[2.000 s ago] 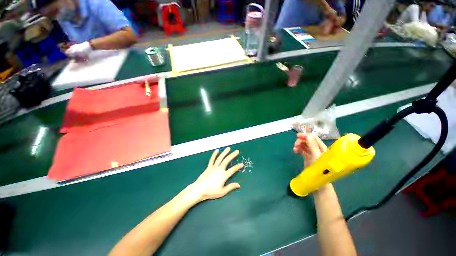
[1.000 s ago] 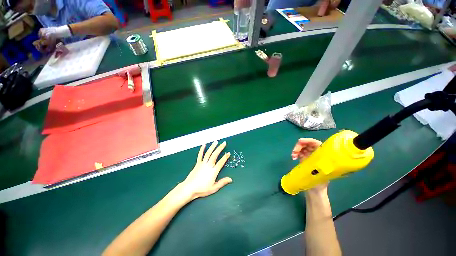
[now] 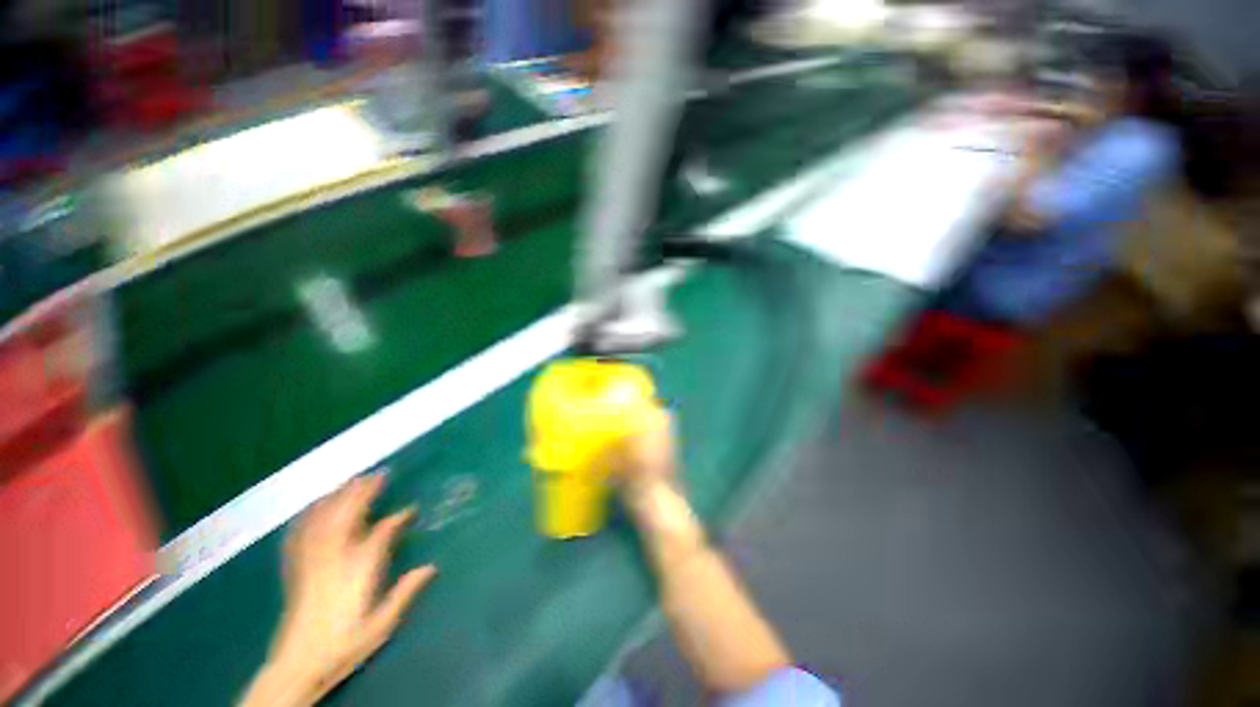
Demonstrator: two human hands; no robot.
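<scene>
The yellow electric screwdriver (image 3: pixel 569 435) stands near upright over the green bench (image 3: pixel 498 608). My right hand (image 3: pixel 647 456) is at its right side, partly behind it; blur hides how the fingers lie. My left hand (image 3: pixel 339 580) is over the bench at lower left, fingers spread, holding nothing. A blurred cluster of small screws (image 3: pixel 449 500) lies on the green surface between my left hand and the screwdriver. A blurred clear bag (image 3: pixel 643 311) lies by the metal post, beyond the screwdriver.
A pink unit (image 3: pixel 467 225) is on the green conveyor (image 3: pixel 221 373), behind the pale rail (image 3: pixel 415 414). A slanting metal post (image 3: pixel 629 166) stands beyond the screwdriver. The red mat (image 3: pixel 62 539) is at left. A person in light blue (image 3: pixel 1071 207) sits at right near a red stool (image 3: pixel 947 362).
The view has swung right and blurred. The screwdriver has gone from slanted to near upright, with my right hand now against its side. The person at right has come into view.
</scene>
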